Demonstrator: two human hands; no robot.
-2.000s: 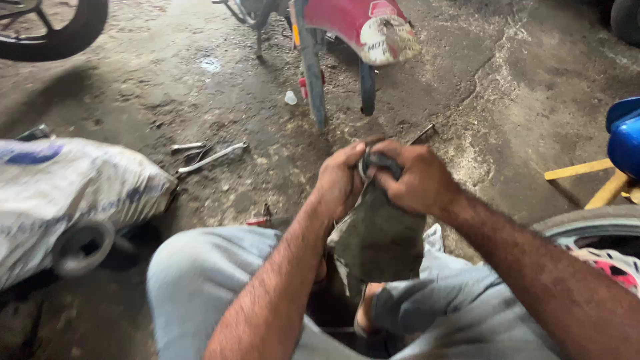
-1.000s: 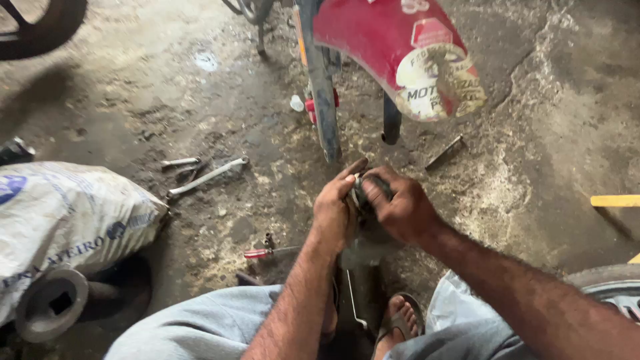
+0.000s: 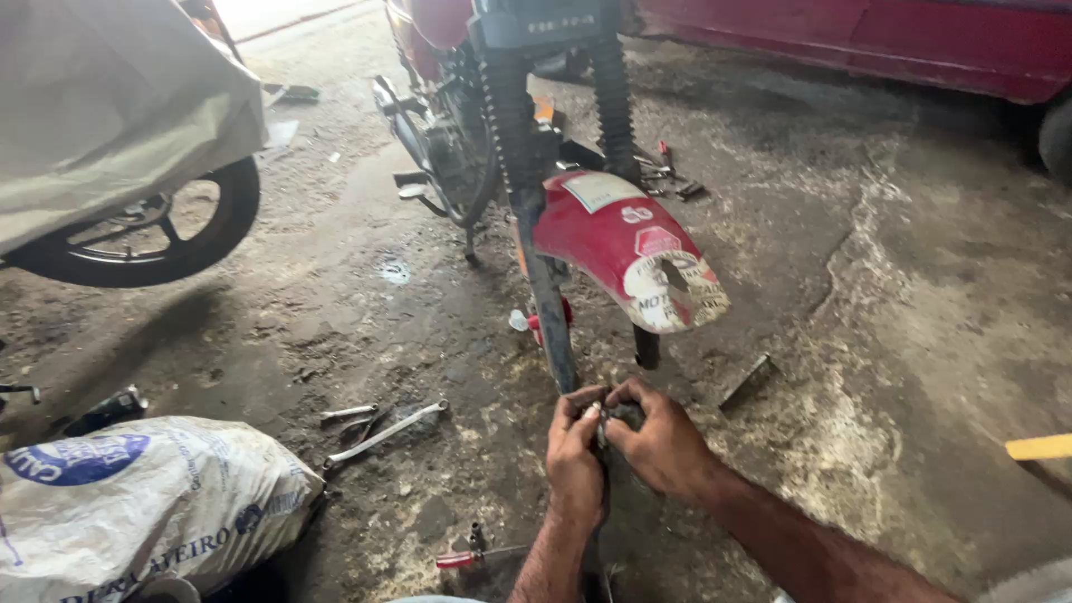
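My left hand (image 3: 576,448) and my right hand (image 3: 662,435) meet at the lower middle, fingertips pinched together on a small part (image 3: 600,414) that looks metallic and that the fingers mostly cover. A dark strip, perhaps cloth or rubber, hangs below it between the hands. Just beyond them stands the front fork leg (image 3: 553,322) of a motorcycle with no front wheel in the fork. Its red front fender (image 3: 620,243) carries worn stickers.
Wrenches (image 3: 389,433) lie on the floor at left, near a white woven sack (image 3: 159,511). A red-handled screwdriver (image 3: 456,559) is nearer me. A metal bar (image 3: 745,381) lies at right. Behind are a covered motorcycle's wheel (image 3: 243,226) and a red car (image 3: 879,50).
The view has tilted up, showing more of the motorcycle. The dark cloth-like piece that hung wide from my hands two seconds ago no longer shows that way; my fingers now pinch a small part.
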